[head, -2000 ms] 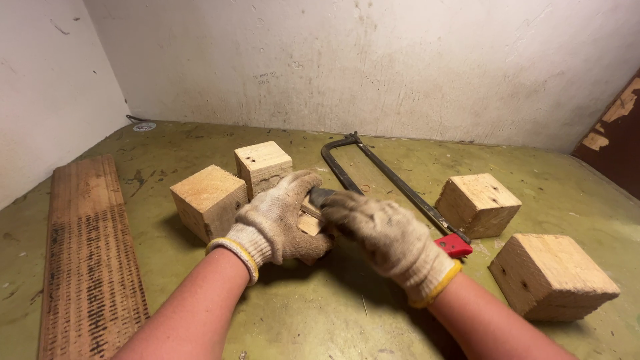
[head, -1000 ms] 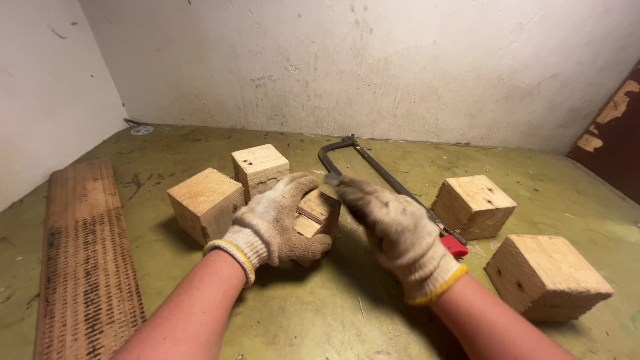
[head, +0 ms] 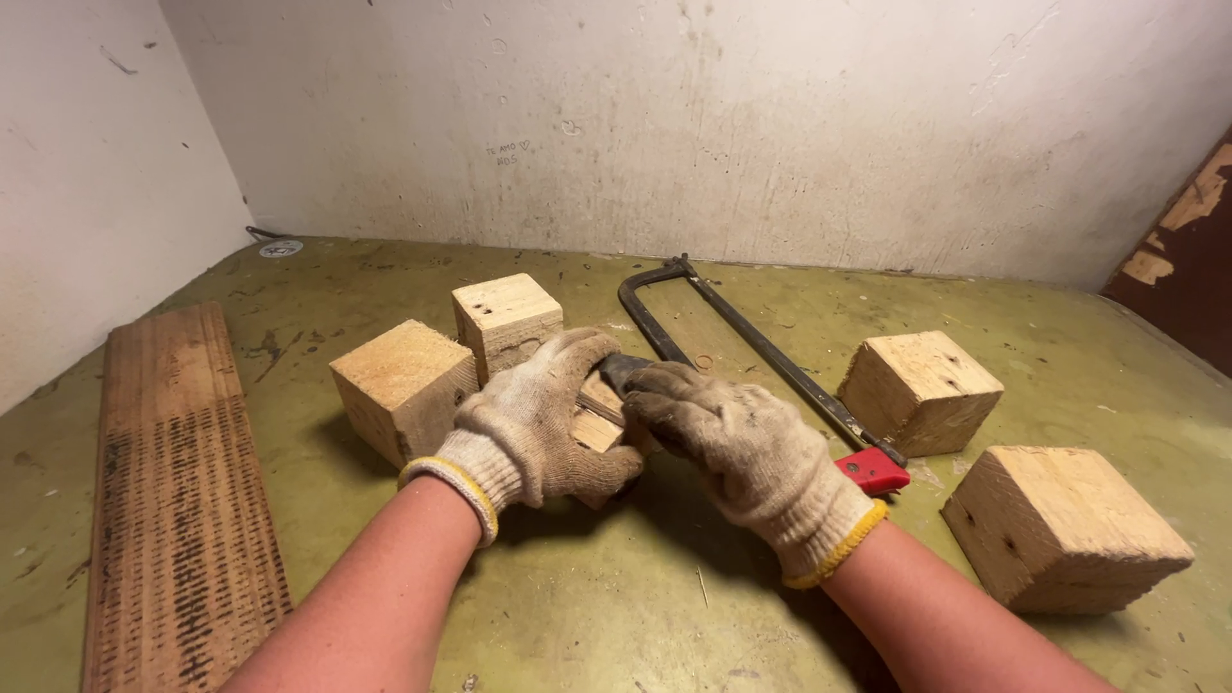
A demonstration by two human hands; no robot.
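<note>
Both hands wear soiled knit work gloves. My left hand (head: pixel 544 423) grips a small wooden block (head: pixel 599 414) from its left side, near the middle of the table. A dark line or groove crosses the block's top face. My right hand (head: pixel 727 438) is closed on a dark object (head: pixel 624 370) whose end shows at the block's upper edge; the fingers hide the rest, so its kind cannot be told. Behind my right hand lies a hacksaw (head: pixel 770 351) with a black frame and a red handle (head: pixel 874 471).
Two wooden blocks (head: pixel 404 385) (head: pixel 508 318) stand left of the hands. At the right are two more, one by the saw handle (head: pixel 922 390), one nearer (head: pixel 1068 525). A long board (head: pixel 178 500) with dark marks lies at far left. A wall (head: pixel 674 135) rises behind the green table (head: pixel 577 616).
My right hand has shifted a little about the block's upper right edge. My left hand keeps its grip on the block. The saw and the other blocks stay put.
</note>
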